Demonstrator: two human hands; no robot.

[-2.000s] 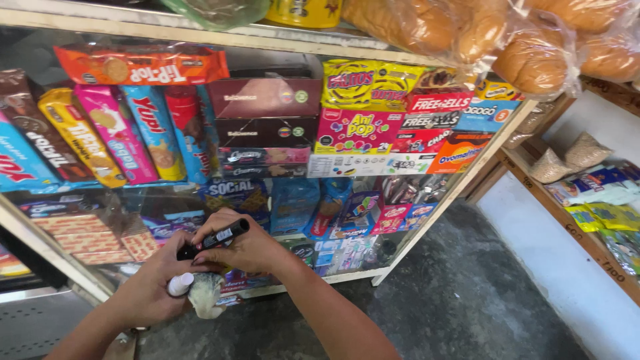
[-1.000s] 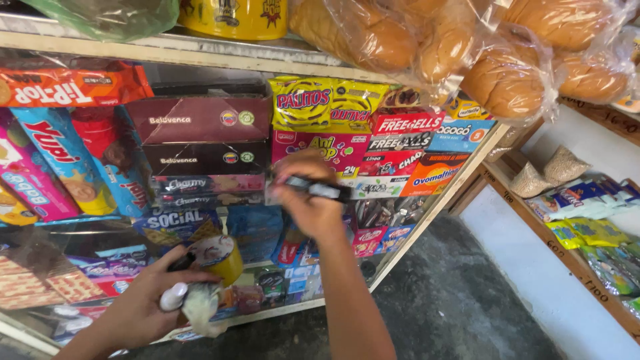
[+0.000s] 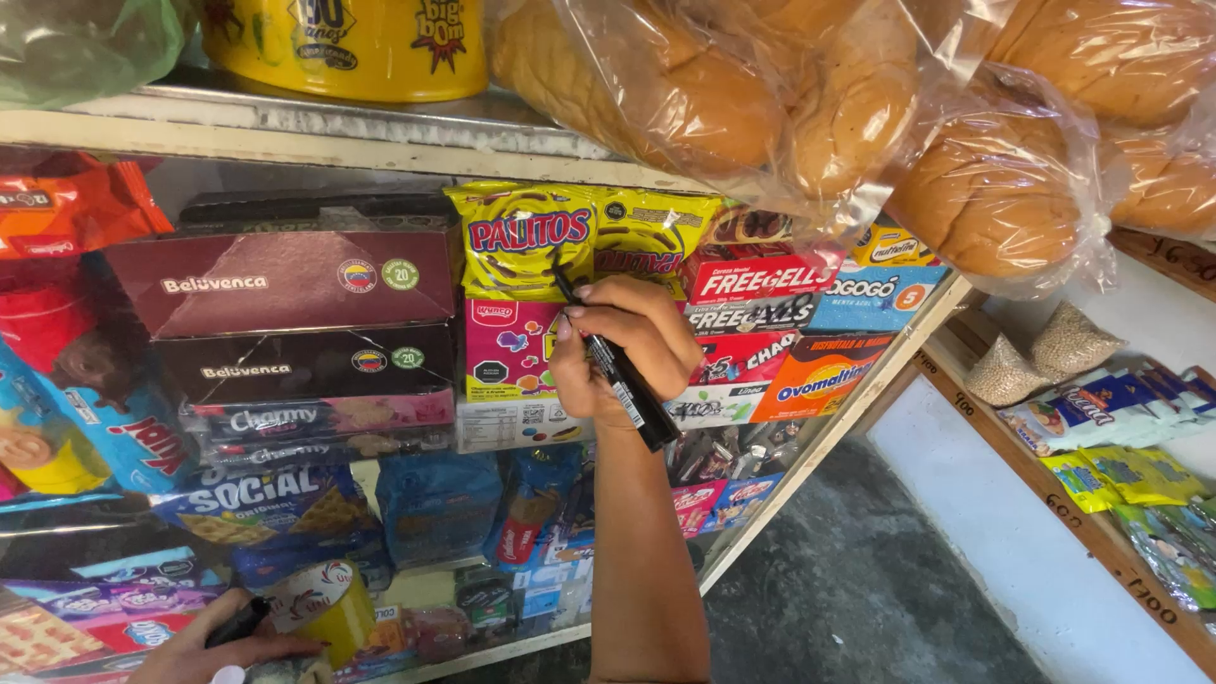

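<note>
My right hand (image 3: 632,347) grips a black marker (image 3: 627,385), its dark tip pointing up at the lower part of a yellow candy bag (image 3: 527,237) behind the display case's glass. Just below that bag stands a pink candy box (image 3: 503,351), partly behind my fingers. At the lower left, my left hand (image 3: 204,646) holds a black marker cap (image 3: 239,622) and a small white-capped item (image 3: 230,675), mostly cut off by the frame's edge. A roll of yellow tape (image 3: 328,608) is beside its fingers; whether the hand holds it is unclear.
Bagged bread rolls (image 3: 993,190) overhang the case's upper frame (image 3: 380,141). A yellow tub (image 3: 347,47) stands on top. Boxed cookies (image 3: 304,285) and mints (image 3: 750,280) fill the case. To the right, a wooden shelf (image 3: 1073,532) holds bagged goods, above a dark floor (image 3: 836,579).
My right hand has moved from beside my left hand up to the glass with the marker. The marker's tip is now exposed, and the cap is in my left hand. The view is closer to the case.
</note>
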